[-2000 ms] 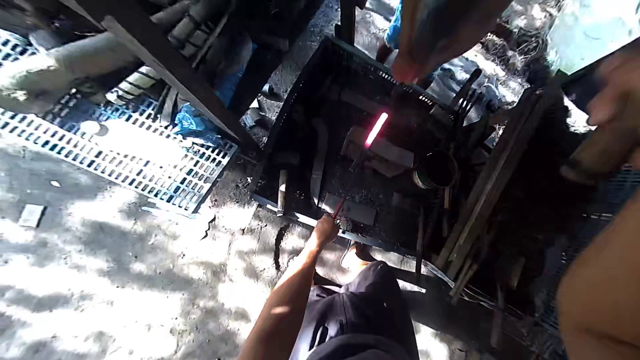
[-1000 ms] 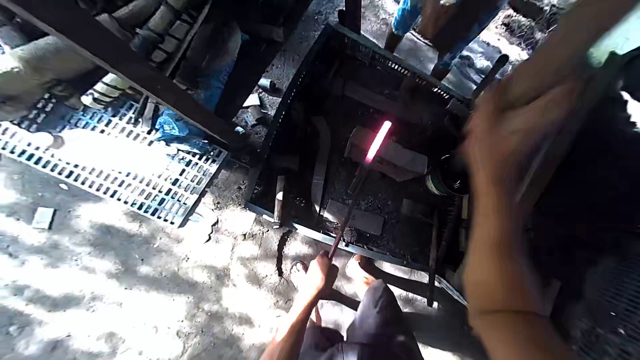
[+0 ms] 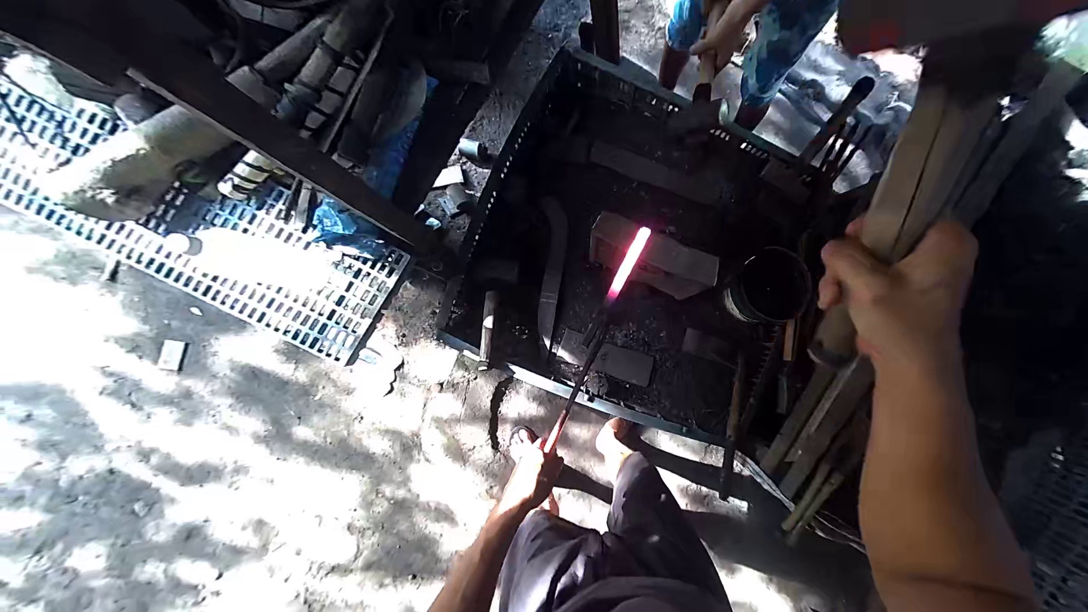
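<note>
My left hand (image 3: pixel 537 473), low in the middle, grips the near end of a long thin metal rod or tong (image 3: pixel 586 365). At its far end a glowing pink-white metal bar (image 3: pixel 630 262) lies over a block-shaped metal anvil (image 3: pixel 680 262). On the right my right hand (image 3: pixel 901 285) is closed around the thick wooden handle (image 3: pixel 922 178) of a hammer. Its dark head (image 3: pixel 960 21), cut off by the top edge, is raised well above the anvil. Whether the bar touches the anvil cannot be told.
A dark crate-like tray (image 3: pixel 510 170) surrounds the anvil. Inside it are a round can (image 3: pixel 767 285) and a flat plate (image 3: pixel 623 364). A person's hand (image 3: pixel 722 34) holds a wooden handle at the top. Wooden poles (image 3: pixel 816 425) lean right; a plastic grate (image 3: pixel 340 306) lies left.
My right hand has come into fuller view with the hammer raised. The other person's hand on a handle now shows at the top. The glowing bar stays over the anvil.
</note>
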